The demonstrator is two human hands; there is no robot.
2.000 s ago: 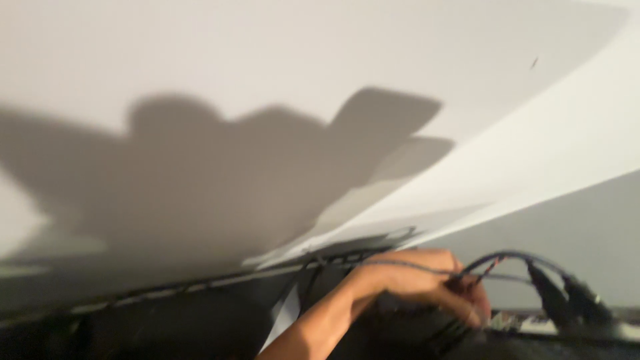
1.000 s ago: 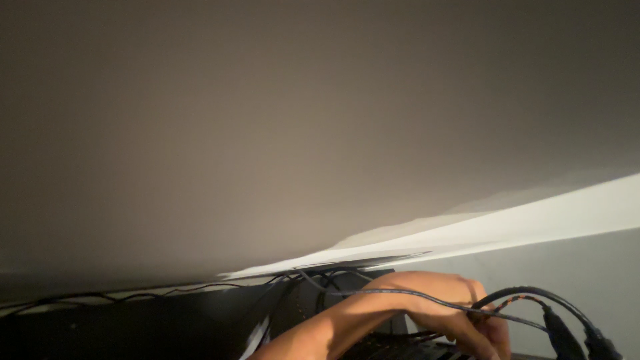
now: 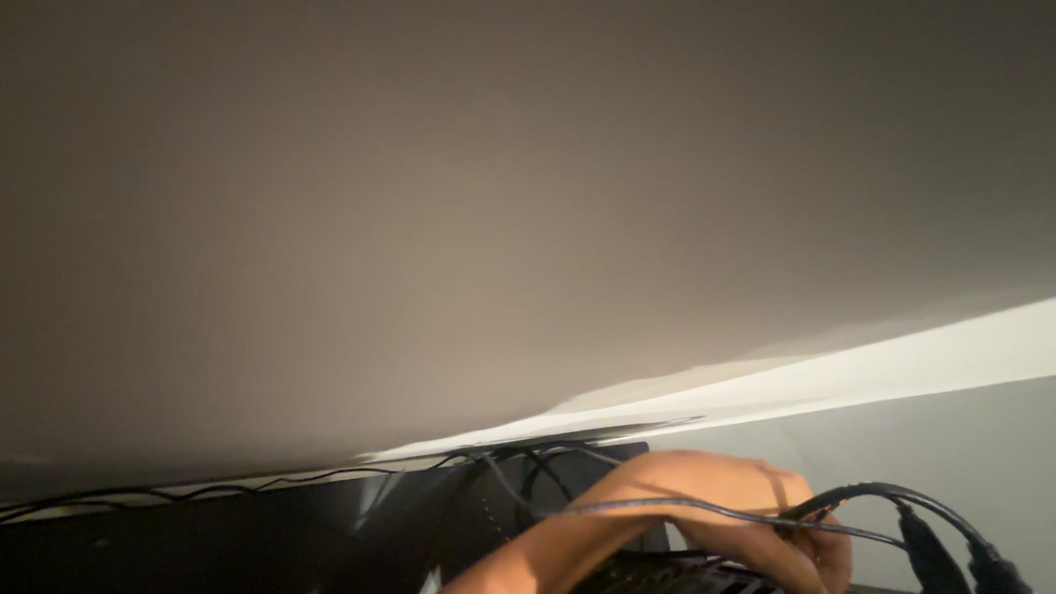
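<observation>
My left hand (image 3: 742,511) reaches in from the bottom and bends over at the lower right. Its fingers curl down, closed around a thin black cable (image 3: 891,488) that arches to the right. The fingertips are partly hidden. A thinner grey cable (image 3: 643,502) lies across the wrist and back of this hand. Two black plugs or connectors, the nearer one (image 3: 932,553) upright, stand just right of the fingers. My right hand is not in view.
A large shaded wall (image 3: 495,231) fills the upper view. Below it, black cables (image 3: 190,492) run along the edge of a dark panel (image 3: 206,549). A slotted or ribbed dark part (image 3: 701,577) lies under my hand, and a grey surface (image 3: 949,437) is at the right.
The sharp shadow outlines on the wall have given way to broad, even shade. The view has shifted. My left hand stays at the cables, its fingers still near the black connectors.
</observation>
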